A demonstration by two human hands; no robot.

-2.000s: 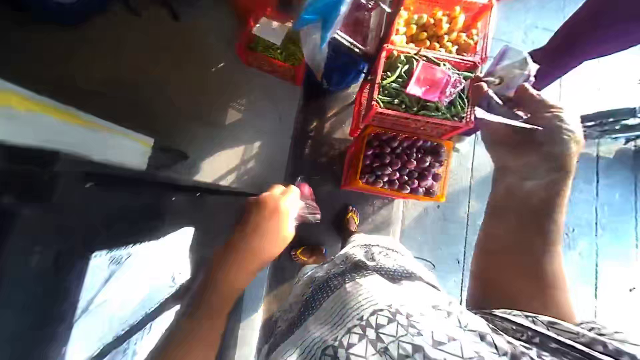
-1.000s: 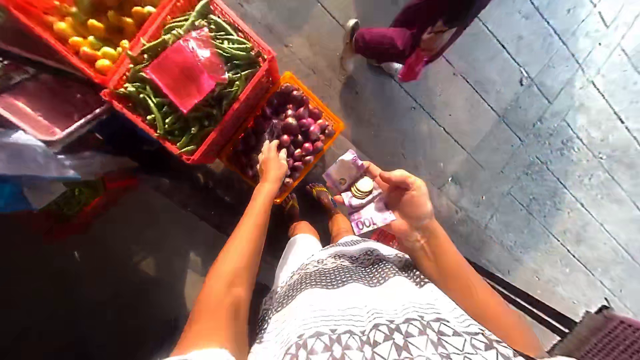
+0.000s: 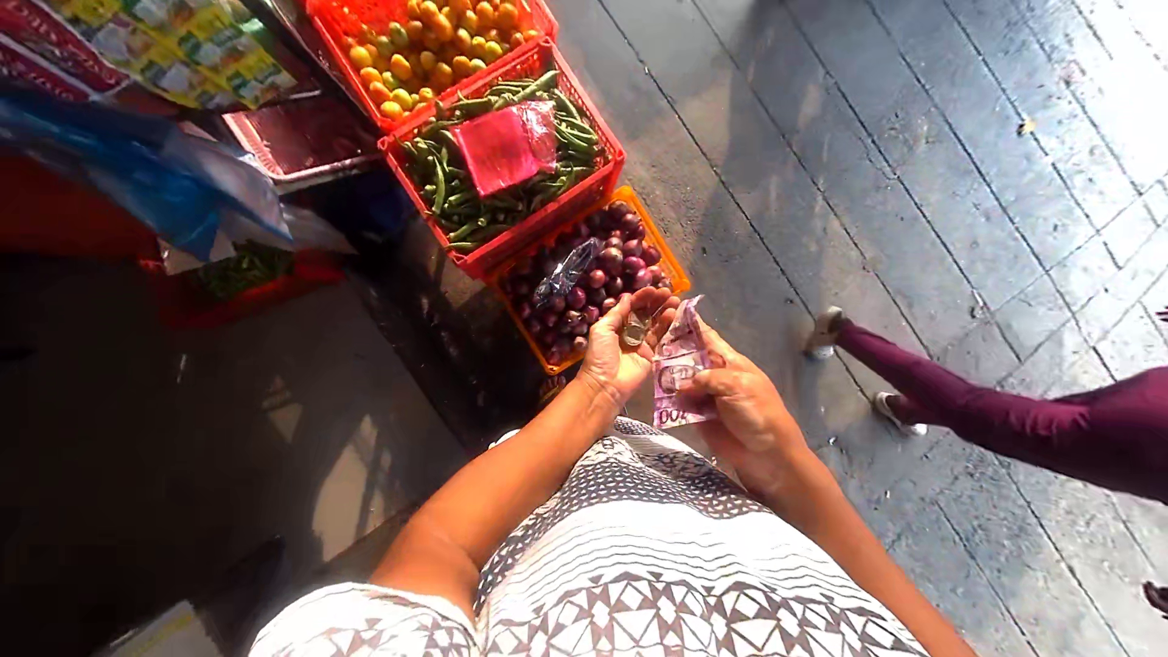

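My left hand (image 3: pixel 622 351) is cupped palm up with coins (image 3: pixel 636 328) in it, just over the near edge of a crate of red onions. Right beside it, my right hand (image 3: pixel 737 388) grips purple banknotes (image 3: pixel 680 370) between thumb and fingers. The red onions (image 3: pixel 630 260) fill an orange crate, with a dark plastic bag (image 3: pixel 568 271) lying on them. Behind it, a red crate (image 3: pixel 538 222) holds green pods, topped by a pink plastic packet (image 3: pixel 505 149). Orange and yellow tomato-like produce (image 3: pixel 444 50) fills the farthest crate.
At the left hang blue plastic bags (image 3: pixel 164 173) and rows of packets (image 3: pixel 182 46), near a shallow pinkish tray (image 3: pixel 301 137). A low red crate with greens (image 3: pixel 245 269) sits in shadow. On the paved ground (image 3: pixel 912 137) at the right, a person in maroon trousers (image 3: pixel 967 383) is walking.
My left hand has moved from over the onions to beside my right hand. The coins, on the banknotes in my right hand a second ago, now lie in my left palm. The view has shifted.
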